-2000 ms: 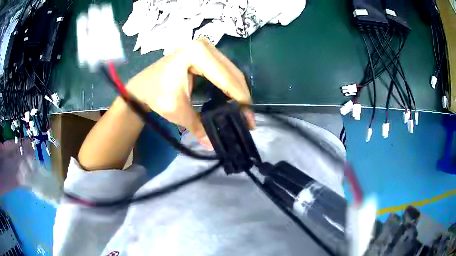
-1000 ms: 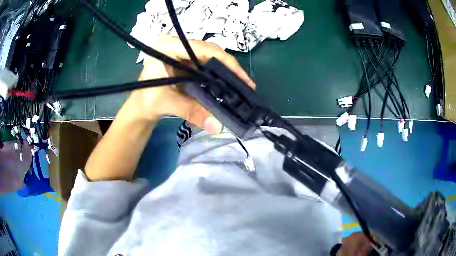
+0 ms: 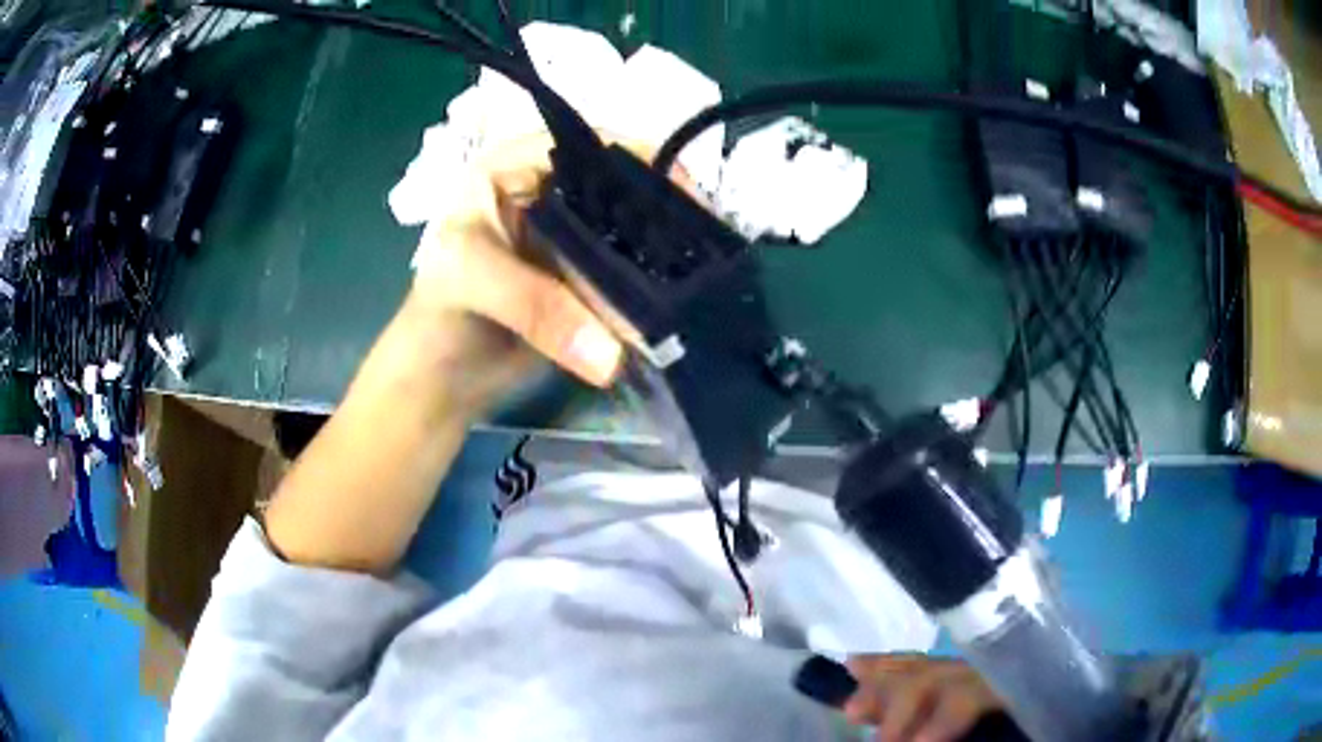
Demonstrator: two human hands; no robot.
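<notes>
My left hand [image 3: 508, 276] holds a black controller box [image 3: 667, 276], tilted, in front of the bench edge. Thick black leads leave its upper end; thin leads with a small white connector [image 3: 748, 625] hang from its lower end. The sealant gun's dark cartridge [image 3: 928, 515] with a pale band comes in from the lower right. Its thin dark nozzle [image 3: 834, 399] points at the box's right side; I cannot tell whether they touch. My right hand [image 3: 921, 699] is low at the frame's bottom edge, partly hidden behind the cartridge; its grip on the gun is mostly hidden.
Crumpled white rags [image 3: 797, 181] with black stains lie behind the box on the green bench [image 3: 884, 319]. Waiting boxes [image 3: 1029, 189] lie at right, leads towards the edge, beside cardboard [image 3: 1283, 334]. Piled boxes [image 3: 181, 167] are at left, above an open carton [image 3: 196, 507].
The box has turned and shows its broad side. Its thick leads now stretch up and right. The cartridge stands more upright, and more of my right hand shows at the bottom.
</notes>
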